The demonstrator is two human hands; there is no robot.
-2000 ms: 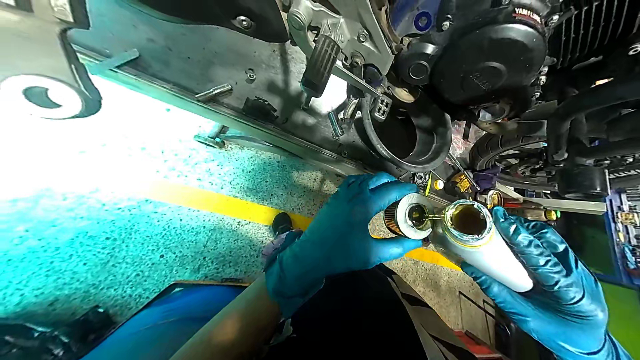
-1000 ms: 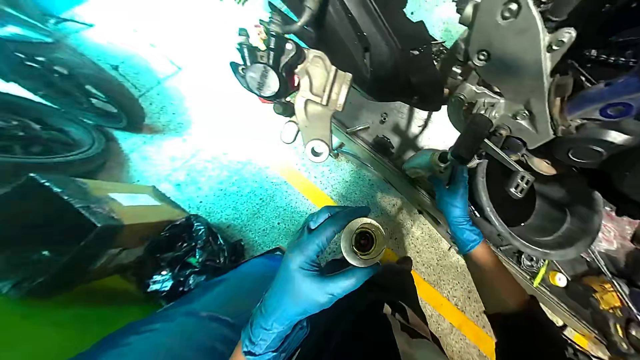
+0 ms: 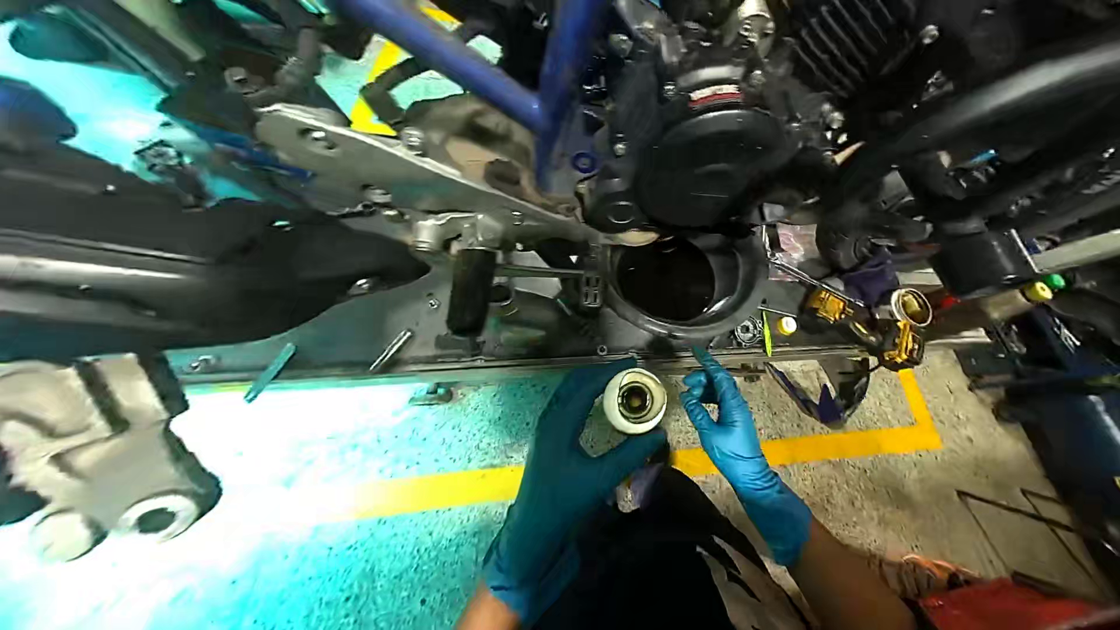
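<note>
My left hand (image 3: 573, 446), in a blue glove, grips an oil filter cartridge (image 3: 634, 401) with its white ring end and round central hole facing up. Just right of it, my right hand (image 3: 731, 429), also gloved in blue, is raised with fingers partly bent and holds nothing. Beyond both hands a black drain pan (image 3: 744, 297) holds dark liquid below the motorcycle engine (image 3: 713, 157). A bottle (image 3: 525, 319), hard to make out, lies behind the footpeg (image 3: 471, 293), left of the pan.
The metal platform edge (image 3: 350, 376) runs across in front of the pan. On the platform are yellow-black parts (image 3: 827, 304), a white cap (image 3: 787, 325), a metal socket or bit (image 3: 391, 350) and an open round container (image 3: 912, 306). A metal bracket (image 3: 114, 446) juts in at left.
My right hand held a white bottle over the filter, then reached with it beside the footpeg; now it is back near the filter without it. The view has swung.
</note>
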